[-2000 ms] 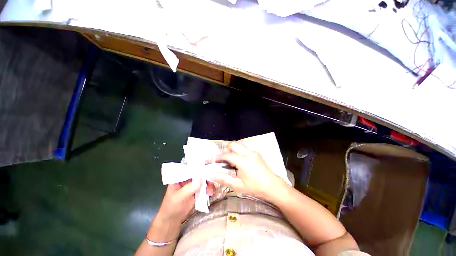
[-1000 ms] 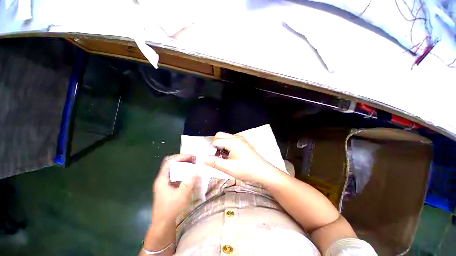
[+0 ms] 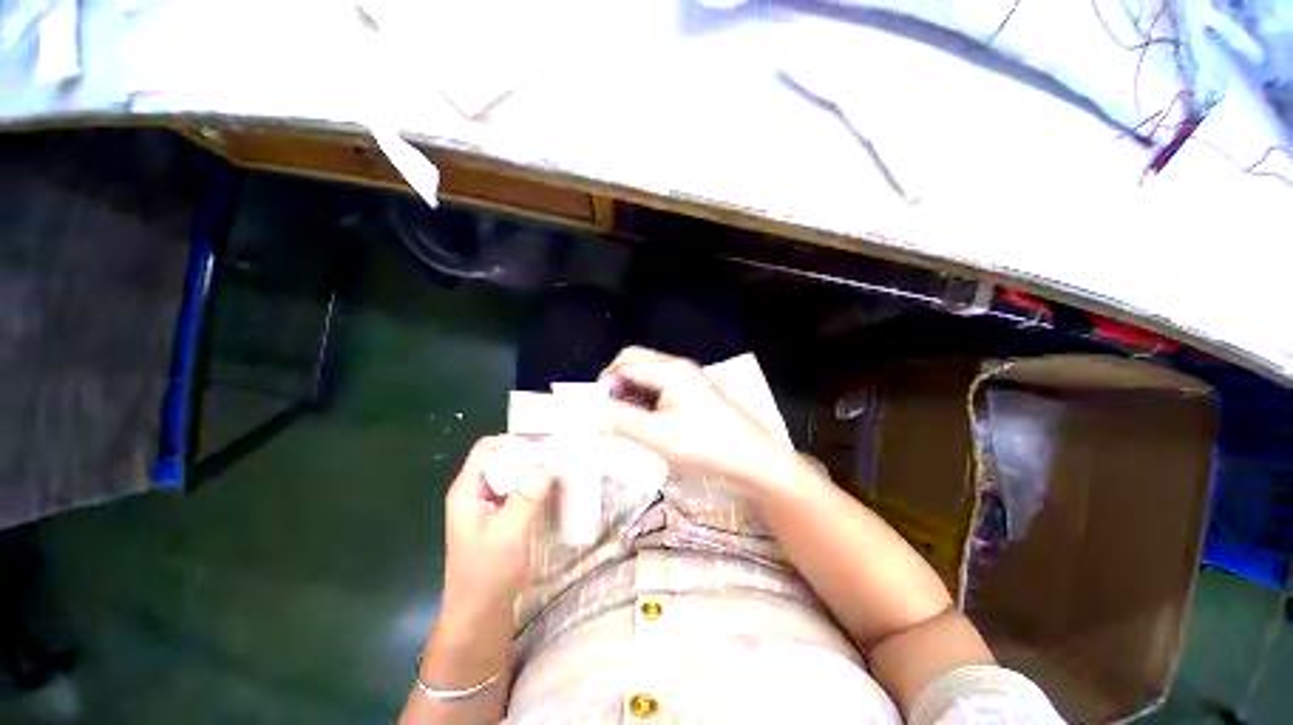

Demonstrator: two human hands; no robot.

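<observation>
A small white fabric piece [image 3: 579,482] with narrow strips lies between my hands above the lap, one strip hanging down toward the beige clothing. My left hand [image 3: 489,531] pinches its left side with the fingertips. My right hand [image 3: 695,432] is at its upper right, fingers curled, with something small and dark [image 3: 637,392] within the curled fingers, perhaps snips; the blades are not clear. A needle or thread cannot be made out.
A white-covered table [image 3: 638,128] with wooden drawers [image 3: 496,196] curves across the front, a white strip [image 3: 411,166] hanging over its edge. Dark and red threads [image 3: 1171,145] lie at right. An open cardboard box [image 3: 1092,524] stands at lower right. A blue-framed grey bin [image 3: 92,326] is at left.
The strips were crossed and spread to the left; now one hangs down between my hands. My left hand has shifted to the fabric's left side, and my right hand's fingers have curled more.
</observation>
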